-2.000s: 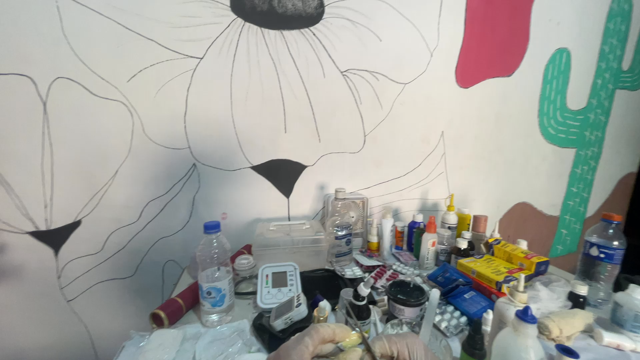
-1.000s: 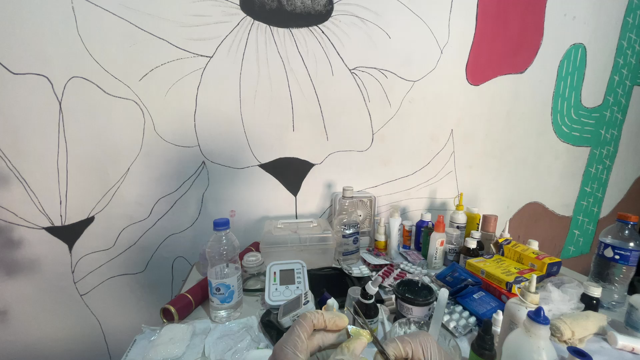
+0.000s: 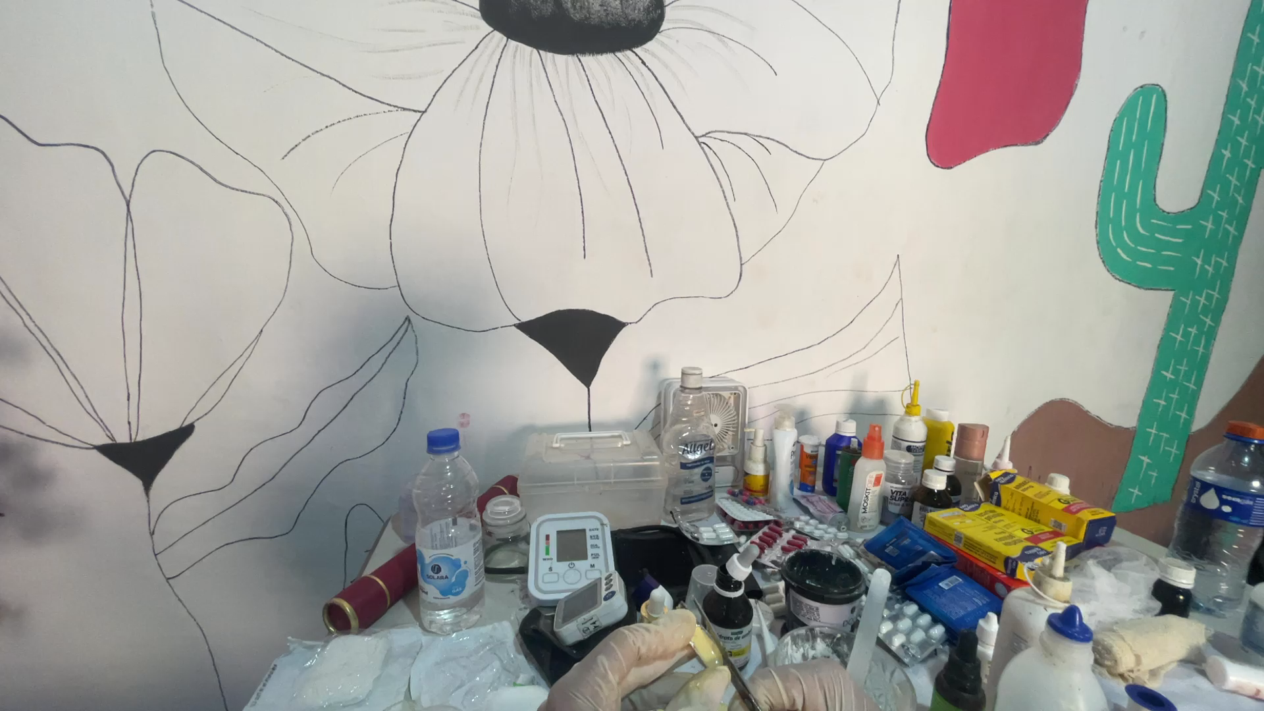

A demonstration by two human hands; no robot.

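Note:
My left hand [image 3: 624, 664], in a pale translucent glove, pinches a small yellowish piece [image 3: 707, 647] between thumb and fingertips at the bottom centre. My right hand [image 3: 812, 685], gloved too and cut off by the lower edge, holds a slim dark metal tool [image 3: 736, 673] whose tip meets the yellowish piece. More yellowish material shows between the hands. Just behind them stands a dark dropper bottle [image 3: 729, 617] with a white bulb. A white blood pressure monitor [image 3: 571, 555] lies behind my left hand, and a black-lidded tub [image 3: 822, 588] behind my right.
A water bottle [image 3: 449, 553] and a dark red tube [image 3: 370, 592] stand and lie at left. Behind are a clear plastic case [image 3: 592, 474] and a small fan [image 3: 726, 420]. Blister packs, yellow boxes [image 3: 992, 538], several bottles and a white blue-capped squeeze bottle [image 3: 1052, 667] crowd the right side.
Both hands stay together at the bottom centre around the yellowish piece. My left hand's fingers sit a little lower in view than one second ago.

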